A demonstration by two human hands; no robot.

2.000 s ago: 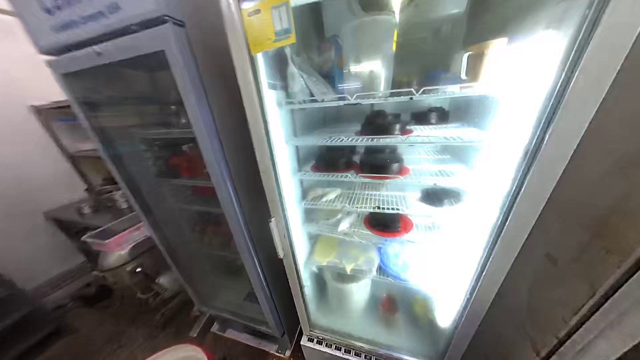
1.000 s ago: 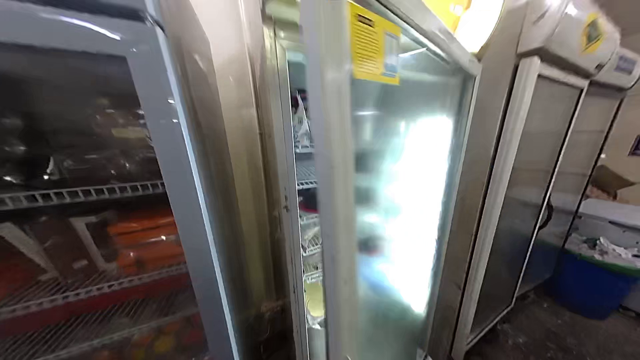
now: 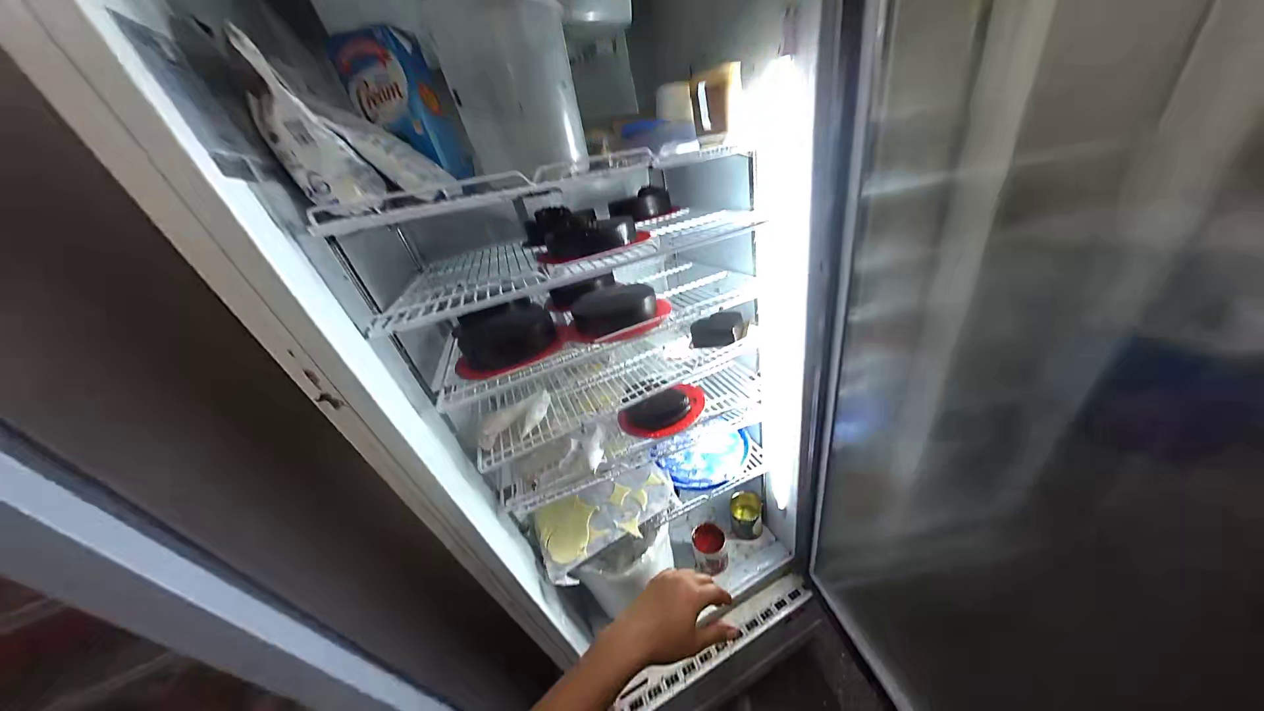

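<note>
My left hand [image 3: 681,614] reaches in from the bottom, fingers apart and slightly curled, holding nothing visible. It is in front of a white bucket [image 3: 627,573] and just below an open can with red contents [image 3: 710,549] on the fridge floor. A can with yellow contents [image 3: 747,514] stands behind to the right. Black round cakes [image 3: 506,334] on red boards sit on the wire shelves, one of them [image 3: 659,409] lower down. A blue round board [image 3: 703,456] and a tray with pale yellow pieces [image 3: 583,523] lie near the bottom. My right hand is out of view.
The glass door [image 3: 1037,346] of the upright fridge stands open at the right. A blue cream carton [image 3: 400,94] and plastic bags [image 3: 306,148] are on the top shelf. The fridge's left frame [image 3: 267,326] and its bottom vent sill [image 3: 711,652] edge the opening.
The fridge door, closed two seconds ago and partly open one second ago, is now swung wide to the right. My left hand has come into view. The view has turned and moved nearer the shelves.
</note>
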